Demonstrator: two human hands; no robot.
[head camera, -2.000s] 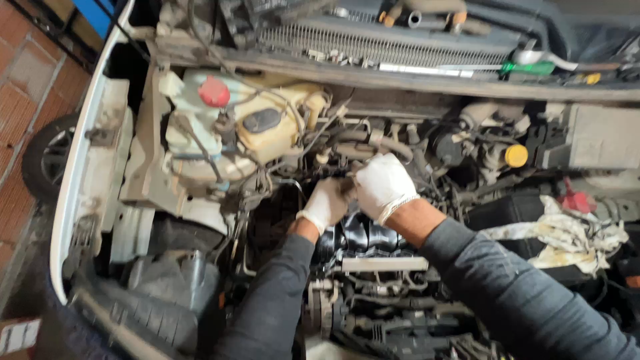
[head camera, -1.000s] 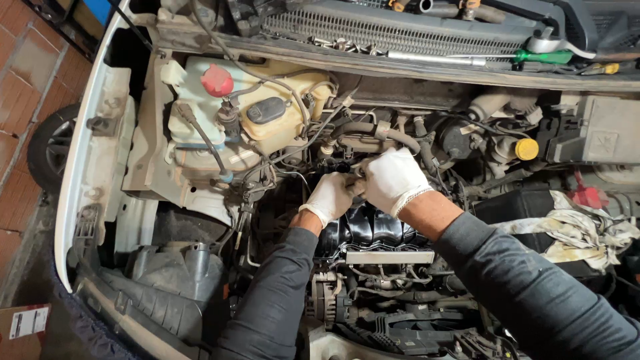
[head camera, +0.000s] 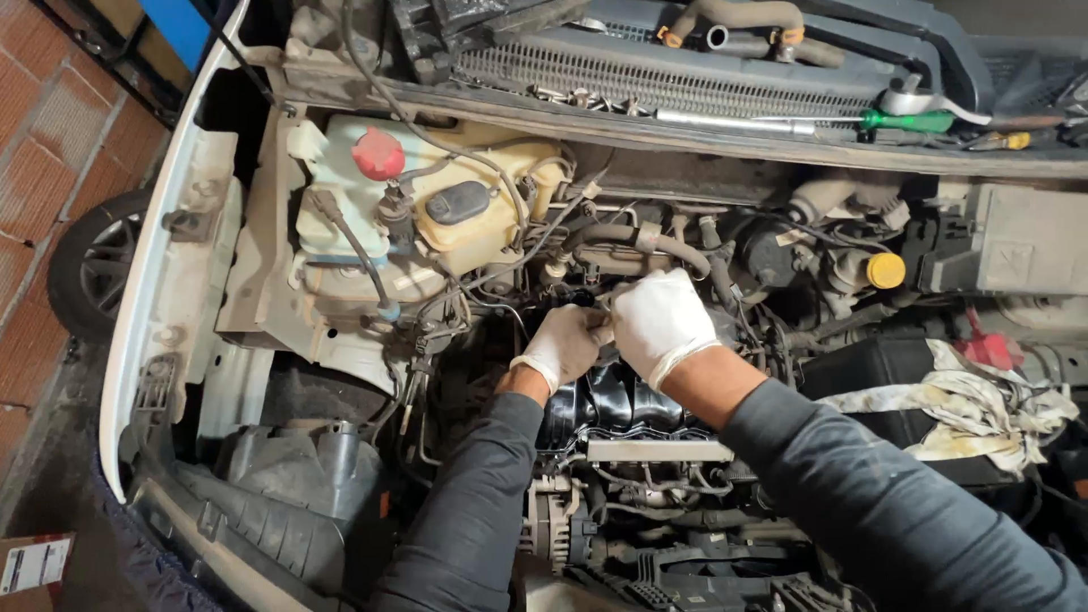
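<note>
Both my hands wear whitish gloves and meet over the back of the engine. My left hand (head camera: 563, 342) has its fingers closed around a small part beside my right hand; the glove's fingertips are dirty. Knuckles up, my right hand (head camera: 665, 325) is curled at the same spot, its fingertips hidden. What they pinch between them is too covered to name. Just below lies the glossy black plastic intake manifold (head camera: 605, 398), with a metal rail (head camera: 660, 450) along its front. A curved rubber hose (head camera: 605, 234) with a clamp runs just behind my right hand.
Left stand a coolant tank with a red cap (head camera: 378, 154) and a yellowed reservoir (head camera: 476, 229). A ratchet (head camera: 933, 104), a green-handled screwdriver (head camera: 908, 121) and a removed hose (head camera: 748, 15) lie on the cowl. A stained rag (head camera: 977, 399) drapes a black box at right, near a yellow cap (head camera: 885, 270).
</note>
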